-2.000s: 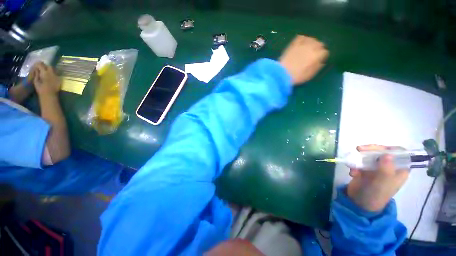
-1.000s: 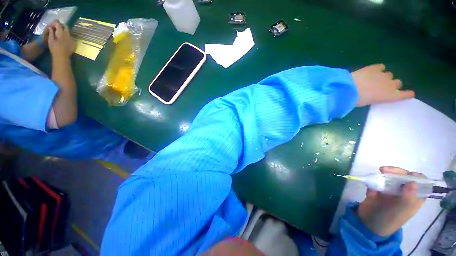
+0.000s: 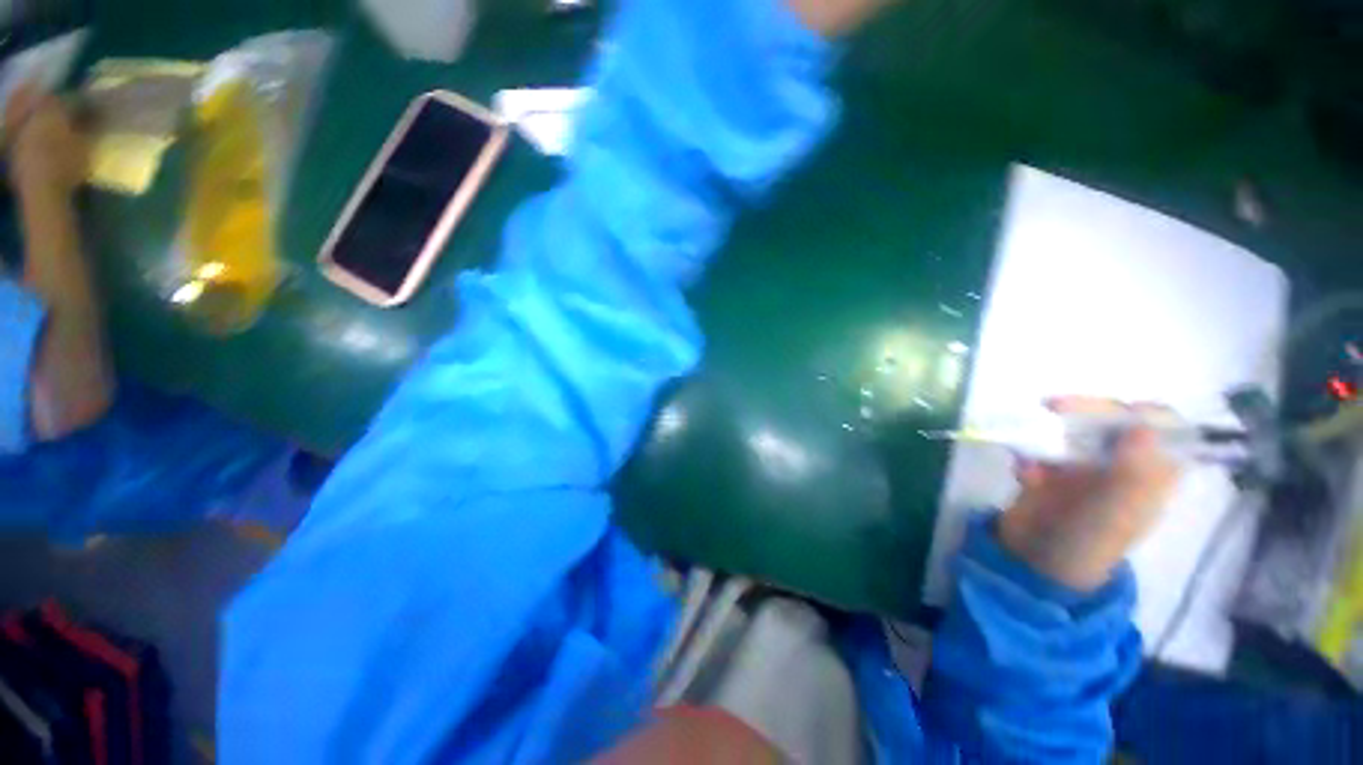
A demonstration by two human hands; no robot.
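Observation:
My right hand [image 3: 1099, 486] holds a clear-white glue syringe [image 3: 1046, 437] over the white paper sheet [image 3: 1144, 307]. The syringe lies nearly level, its thin pale yellowish needle pointing left past the sheet's left edge. My left arm reaches forward across the bench. Only a small blurred part of my left hand [image 3: 840, 12] shows at the top edge; its fingers are cut off, so what it touches is hidden. The view is blurred.
A smartphone [image 3: 414, 197] lies left of my left sleeve, beside a partly covered white wipe [image 3: 541, 117]. A bag with yellow contents [image 3: 232, 209], a cut-off white bottle [image 3: 423, 21] and a neighbour's arm [image 3: 63, 284] are further left. A red light [image 3: 1341, 389] glows at right.
My left hand has left the sheet's top edge and moved forward and left, mostly out of view. The view has shifted. My right hand still holds the syringe over the sheet.

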